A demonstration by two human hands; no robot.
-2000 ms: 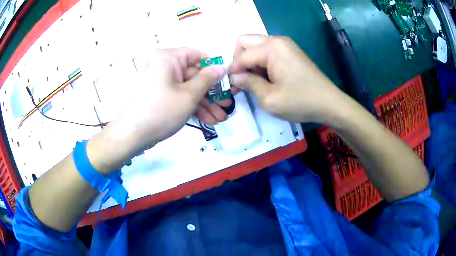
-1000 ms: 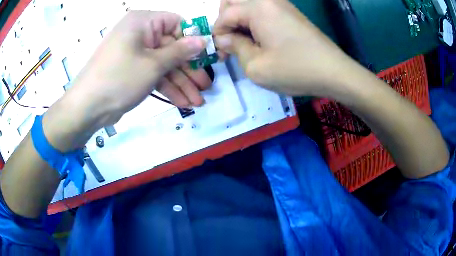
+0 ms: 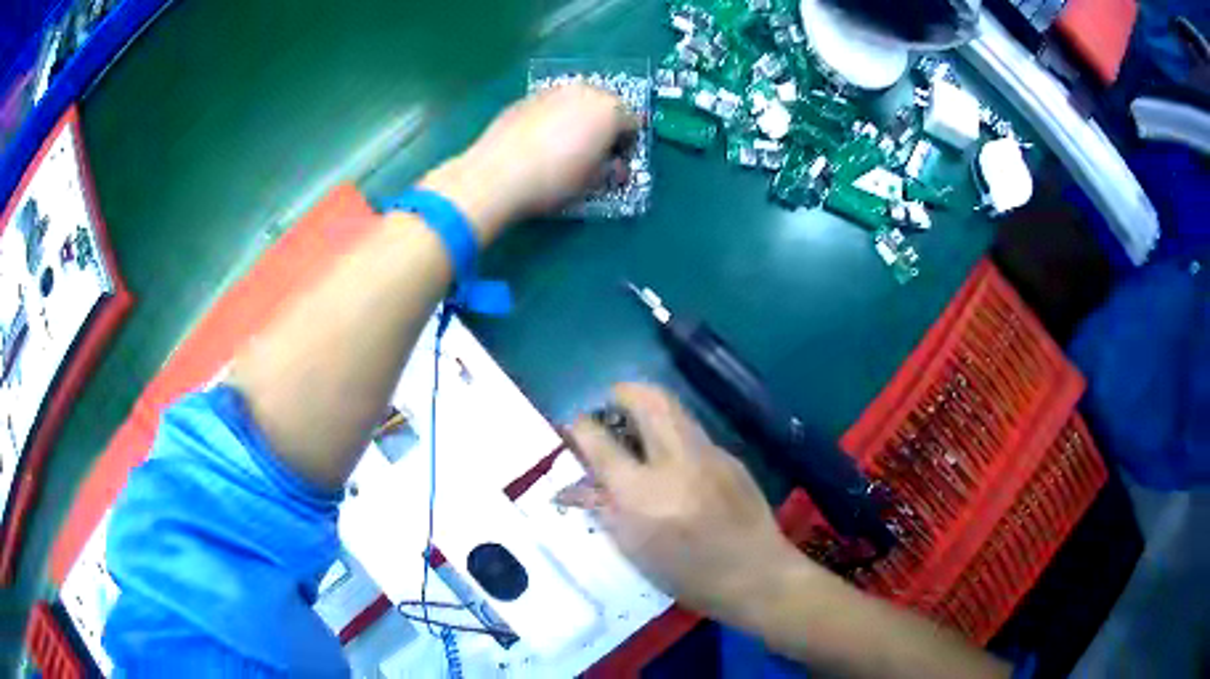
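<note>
My left hand [image 3: 564,143], with a blue strap at the wrist, reaches into the clear square tray of silver screws [image 3: 621,202]; its fingertips are hidden among the screws. My right hand [image 3: 644,484] is low over the right edge of the white housing [image 3: 544,581], fingers curled, beside a dark-red flat cable [image 3: 534,474]. I cannot tell if it holds anything. The green board seen earlier cannot be made out at my hands. The black electric screwdriver [image 3: 743,395] lies on the bench right of my right hand, its metal bit pointing up and left.
Loose green circuit boards [image 3: 856,166] are piled at the back right, beside a white round lamp head [image 3: 856,47]. Red-orange slotted trays [image 3: 975,438] stand at the right. Another white housing [image 3: 47,292] lies at the far left. A thin blue cord [image 3: 434,464] crosses the near housing.
My hands have parted: the left went to the screw tray, the right to the housing's edge. The green board is no longer seen between them. The view has shifted towards the bench.
</note>
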